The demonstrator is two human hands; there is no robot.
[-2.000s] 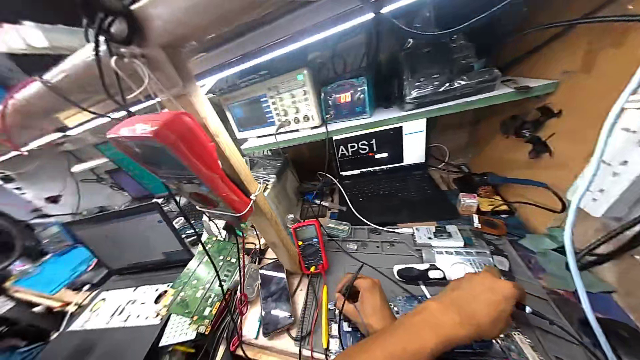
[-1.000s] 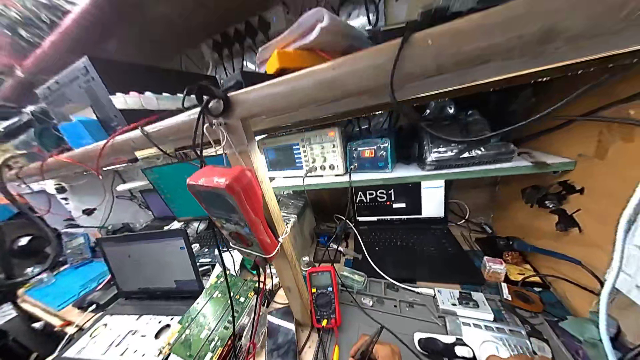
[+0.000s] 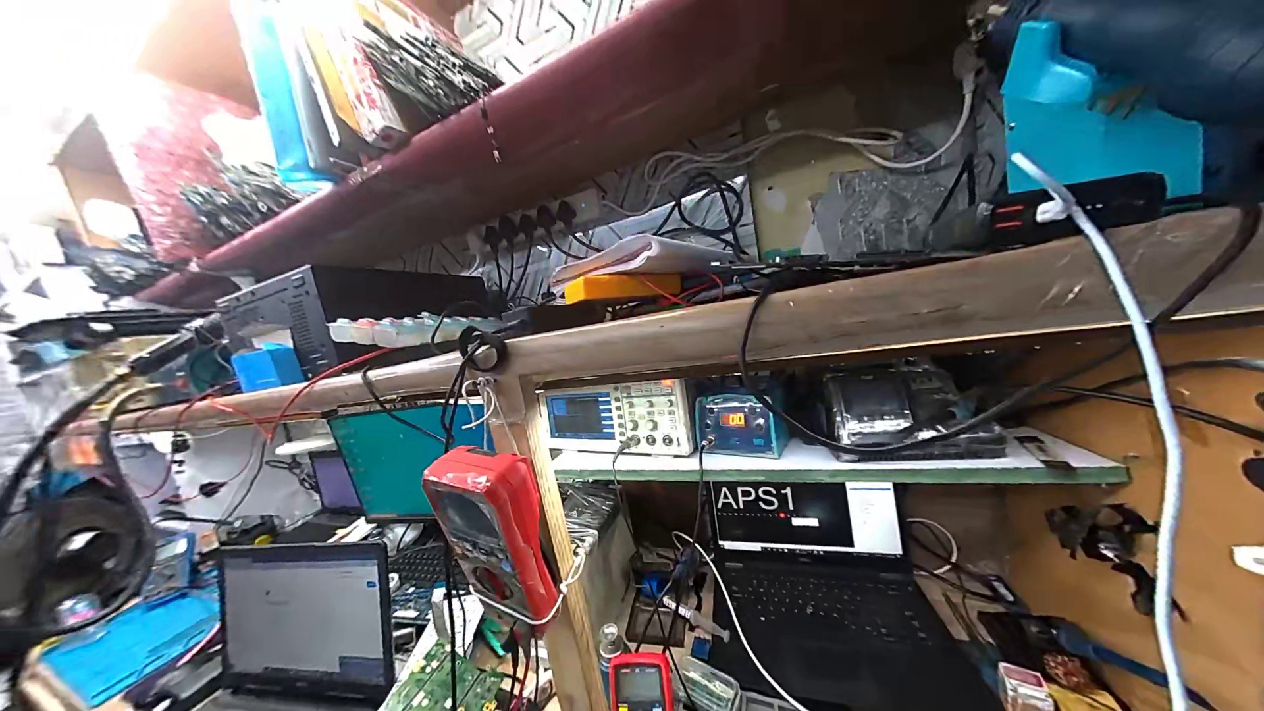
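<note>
Neither of my hands shows in the head view now. A red digital multimeter (image 3: pixel 494 533) is tied with white cord to the wooden post. Below it, at the bottom edge, a smaller red multimeter (image 3: pixel 642 681) is partly cut off. To its right an open black laptop (image 3: pixel 829 612) has its screen lit with large letters. On the shelf above stand an oscilloscope (image 3: pixel 617 420) and a blue device with a lit display (image 3: pixel 739 425). A green circuit board (image 3: pixel 444 681) lies at the bottom, beside a second open laptop (image 3: pixel 304 617).
A thick wooden beam (image 3: pixel 889 301) crosses the view, joined to the upright post (image 3: pixel 558 553). Black cables and a pale blue cable (image 3: pixel 1150 365) hang in front at the right. A black computer case (image 3: pixel 385 296) and a yellow multimeter-like item (image 3: pixel 622 287) rest above the beam.
The view has swung upward. Both hands, seen over the bench with a thin tool two seconds ago and partly at the bottom edge one second ago, are out of view.
</note>
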